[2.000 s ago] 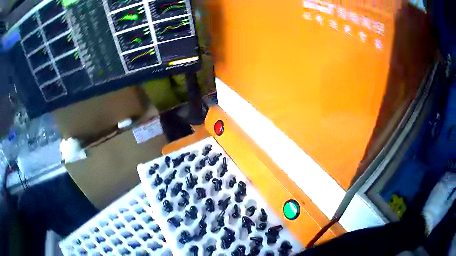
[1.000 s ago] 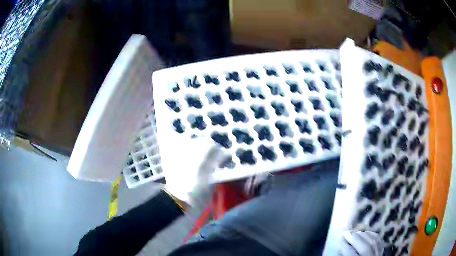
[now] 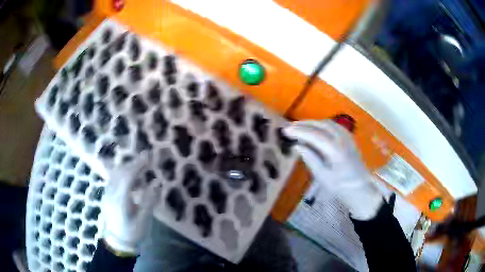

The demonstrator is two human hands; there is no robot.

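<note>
A white foam tray (image 3: 228, 234) lies tilted against the orange front ledge, with black earbuds in most of its shaped pockets. A dark rounded piece with a shiny pale mark (image 3: 235, 173) sits on the tray. My gloved left hand (image 3: 127, 199) is at the tray's lower left edge, fingers curled and blurred; what they hold cannot be told. My gloved right hand (image 3: 337, 164) reaches to the tray's right corner, its fingertips beside a black earbud (image 3: 286, 139); whether they grip it cannot be told.
A second foam tray (image 3: 58, 212) lies lower left, partly under the first. The orange ledge (image 3: 197, 48) carries green (image 3: 251, 71) and red (image 3: 344, 122) buttons. A gridded record sheet (image 3: 332, 223) lies under my right forearm. A thin dark cable crosses the ledge.
The view has swung right from the lower trays to the tray at the ledge. My left hand has moved from the lower tray to this tray. My right hand is at its right corner.
</note>
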